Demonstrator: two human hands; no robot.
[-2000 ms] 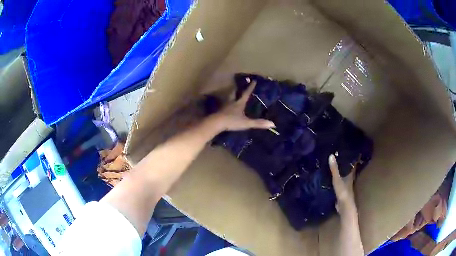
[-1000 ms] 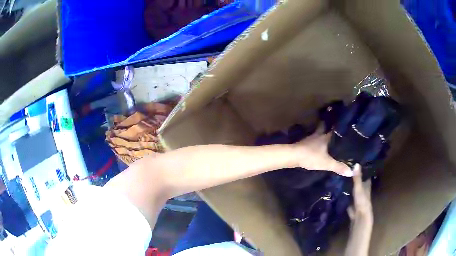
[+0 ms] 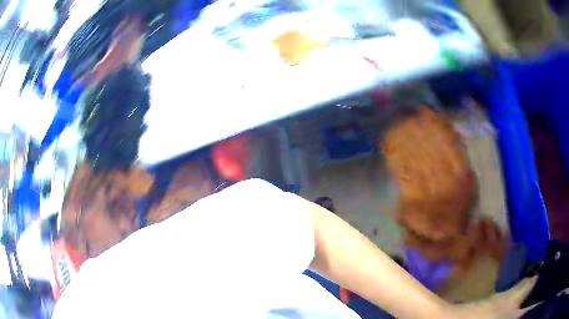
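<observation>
My left hand is at the lower right edge, blurred and partly cut off, at the end of a bare forearm from a white sleeve. Its fingers are closed against dark fabric pieces, which the picture's edge also cuts off. How much of the fabric it holds is hidden. My right hand is out of the picture.
A white table crosses the upper view, with a small orange-tan piece on it. A dark heap is at its left end. Brown fabric lies beyond the table edge, beside a blue bin. Something red is under the table.
The view has swung left, away from the carton's inside to the white table. My left hand has shifted to the lower right edge, and my right hand has left the picture.
</observation>
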